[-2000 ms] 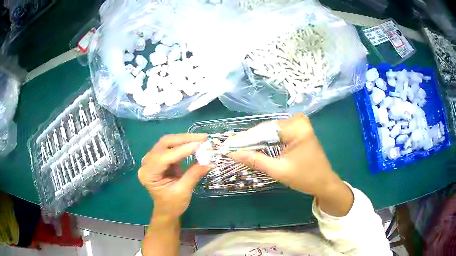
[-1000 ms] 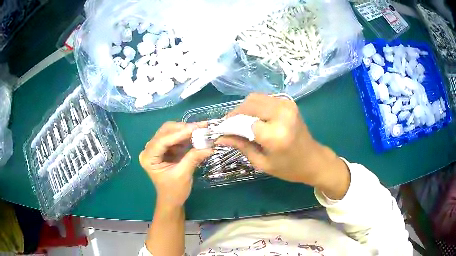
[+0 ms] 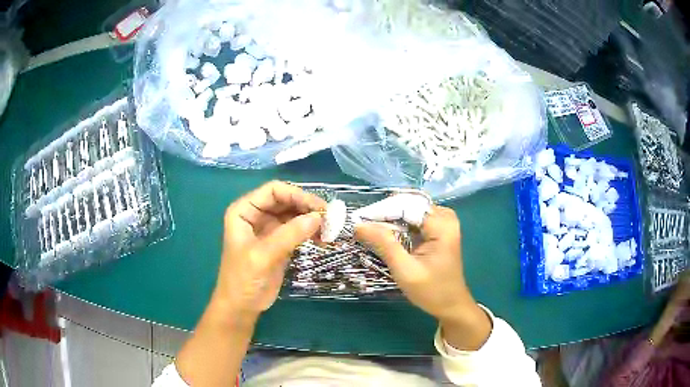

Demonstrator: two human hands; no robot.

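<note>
My left hand (image 3: 274, 227) pinches a white end piece (image 3: 334, 221) between thumb and fingertips. My right hand (image 3: 424, 253) holds a white tapered piece (image 3: 393, 207), its narrow end pointing left at the end piece, very close to it. Whether the two touch is unclear. Both hands are above the rod box (image 3: 340, 292), a clear container of loose shiny metal rods (image 3: 348, 264). The hands partly hide the box and rods.
The blister tray (image 3: 92, 181) with two rows of pieces lies left. The bag of caps (image 3: 250, 106) and bag of sticks (image 3: 446, 121) lie behind the box. The blue tray (image 3: 529, 249) of white pieces is right. A labelled clear lid (image 3: 579, 117) and a person's arm (image 3: 672, 314) are at right.
My left hand has turned the end piece more upright, and a small gap seems to show between it and the tapered piece. The right hand has tilted back. The camera view has shifted.
</note>
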